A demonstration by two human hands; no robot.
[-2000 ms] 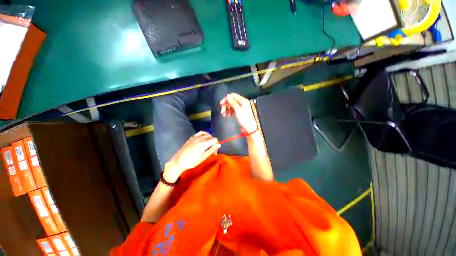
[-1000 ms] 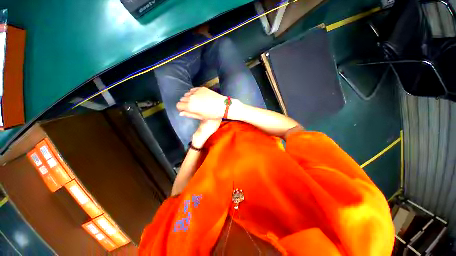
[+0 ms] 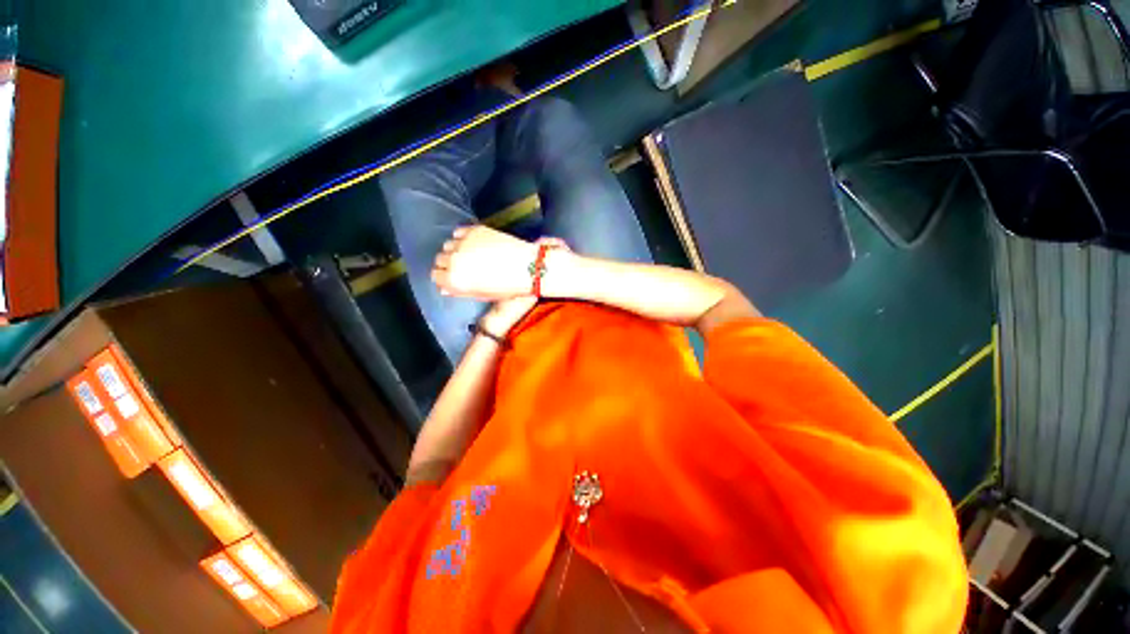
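Observation:
My right hand lies in my lap, palm down, crossed over my left wrist, with a red bracelet at its wrist. It holds no object that I can see. My left hand is under my right hand and mostly hidden; only its wrist with a dark bead bracelet and a bit of the hand show. Nearest on the green bench is a black set-top box, cut off by the top edge. An orange retail box stands at the bench's left, cut off by the frame edge.
A large brown master carton holding orange boxes is at my left. A dark padded stool stands right of my legs. A black chair is at the upper right. A rack is at the lower right.
The view has swung, so the remote and most of the set-top box left the picture. My hands, apart two seconds ago with a red string between them, are now crossed in my lap.

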